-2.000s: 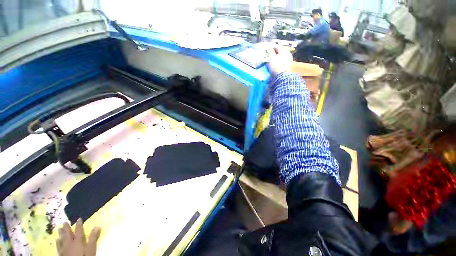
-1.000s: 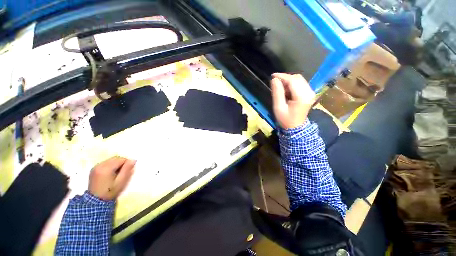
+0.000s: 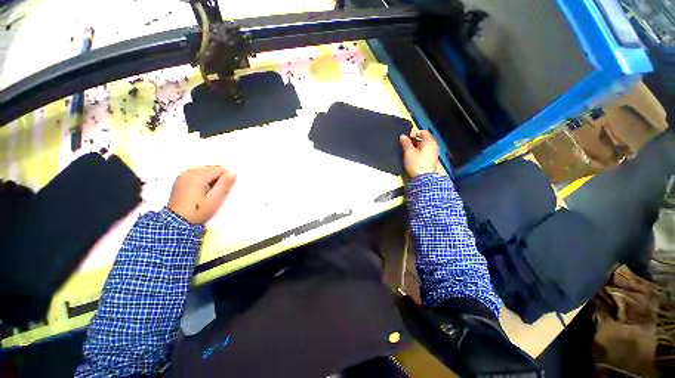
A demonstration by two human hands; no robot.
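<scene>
A black cut piece (image 3: 359,139) lies on the right part of the pale machine bed (image 3: 296,177). My right hand (image 3: 420,153) is at its right end, thumb and finger closed on its edge. Another black cut piece (image 3: 259,109) lies flat at bed centre, partly beneath the laser head (image 3: 224,52). My left hand (image 3: 198,193) rests over the bed below that piece, fingers curled together, with nothing visible in it.
The gantry beam (image 3: 133,61) crosses the bed. Overlapping black pieces (image 3: 81,214) lie at left; a blue stick (image 3: 78,111) lies above them. Black side stacks (image 3: 511,199) sit off the bed at right, near a brown carton (image 3: 618,136) and the blue housing (image 3: 533,133).
My right hand has come down from beside the blue housing and taken the right piece's edge. My left hand stays curled over the bed. The view has shifted.
</scene>
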